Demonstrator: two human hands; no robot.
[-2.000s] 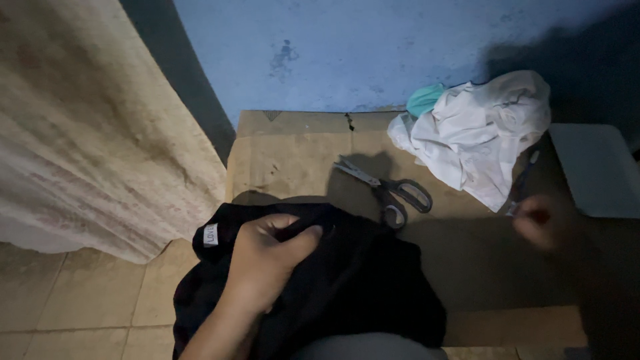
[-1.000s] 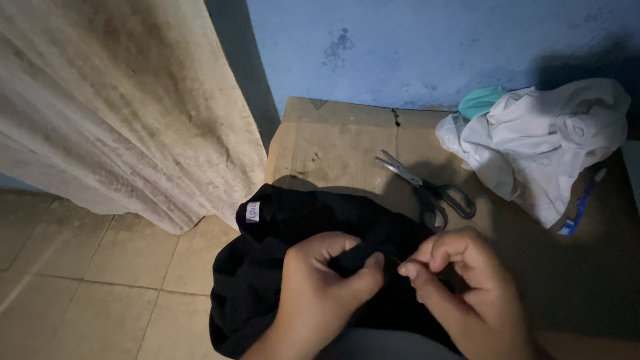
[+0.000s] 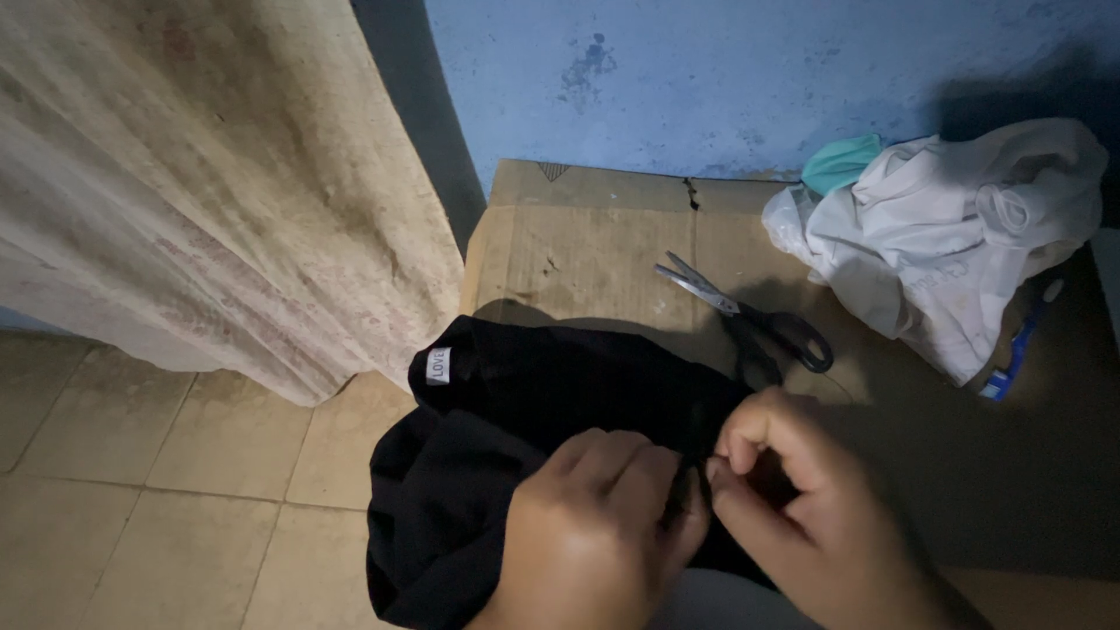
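Note:
A black cloth garment [image 3: 577, 376] with a small white label lies bunched in front of me, over the near part of a cardboard sheet. My left hand [image 3: 604, 516] pinches a fold of it between thumb and fingers. Close beside it on the right, my right hand [image 3: 787, 499] has thumb and forefinger pressed together at the cloth's edge; whether they grip the cloth or something thin is too dark to tell. Beyond the garment rest scissors [image 3: 735, 311] with black handles, their blades slightly apart and pointing up and left.
The flattened cardboard [image 3: 595, 254] meets a blue wall [image 3: 700, 79]. At the right lie a crumpled white cloth [image 3: 927, 254], a teal cloth [image 3: 840, 164] and a blue toothbrush [image 3: 1018, 350]. A stained curtain [image 3: 262, 192] hangs at the left above a tiled floor [image 3: 201, 446].
My right hand came from beside the white cloth to the black garment, near my left hand. Since a second ago, the two hands have drawn closer together. The view has shifted.

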